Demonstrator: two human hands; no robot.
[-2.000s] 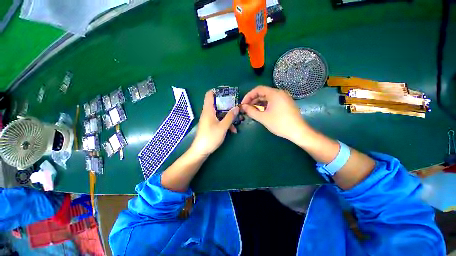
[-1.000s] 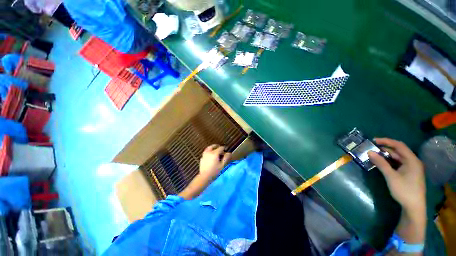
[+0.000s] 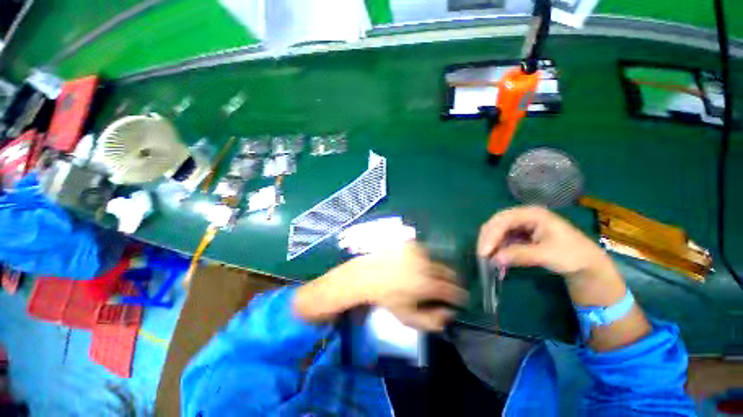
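My left hand [image 3: 399, 285], blurred, is over the bench's near edge and holds a dark-edged unit with a white inside [image 3: 395, 334]. The hand covers part of the unit. My right hand [image 3: 546, 244], with a pale blue wrist band, pinches a thin board [image 3: 490, 285], seen nearly edge-on and blurred. The hands are apart. A bright white patch [image 3: 376, 234] shows just beyond my left hand; I cannot tell if it is glare or an object. The label sheet [image 3: 338, 210] lies beyond my left hand, one corner bent up.
An orange screwdriver [image 3: 512, 114] hangs over a waiting unit [image 3: 468, 99]; another unit [image 3: 668, 102] lies far right. A round speckled dish [image 3: 546, 177] and flex cables [image 3: 652, 236] are at right. Boards [image 3: 265, 198] and a fan [image 3: 140, 149] are at left. A black cord [image 3: 720, 163] crosses the right side.
The view has swung back towards the bench. My left hand has come up out of the cardboard box and now holds a unit. My right hand still holds a board, now turned edge-on.
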